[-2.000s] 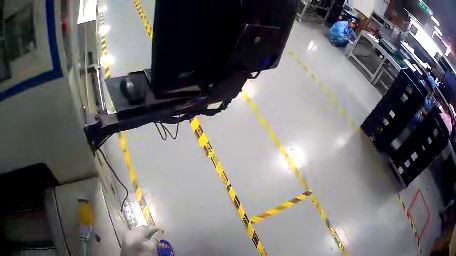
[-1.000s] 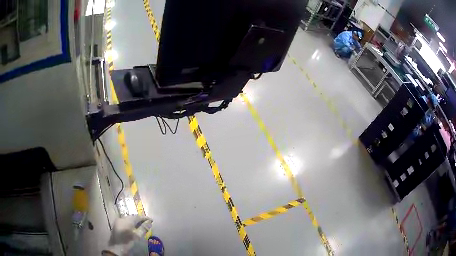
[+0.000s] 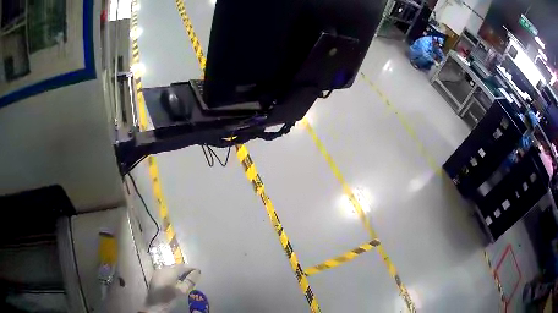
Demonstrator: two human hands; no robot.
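Note:
A yellow and white tube [image 3: 108,249] lies on the pale grey machine ledge [image 3: 92,221] at the lower left, its white end towards the bottom. My left hand [image 3: 171,287], in a whitish glove, is at the bottom edge, right of the tube and apart from it. It is small and blurred, with its fingers towards the right. Whether it holds anything cannot be told. My right hand is not in view.
A black monitor [image 3: 275,55] on a swing arm [image 3: 189,136] with hanging cables crosses the upper middle. A dark machine opening [image 3: 30,257] is at left. Black racks [image 3: 489,159] stand at right. A person in blue [image 3: 423,52] crouches at upper right. A blue shoe [image 3: 197,301] shows at the bottom.
The view has shifted slightly, moving the monitor and tube a little to the right in the picture. The tube stays on the ledge. My left hand stays low beside it.

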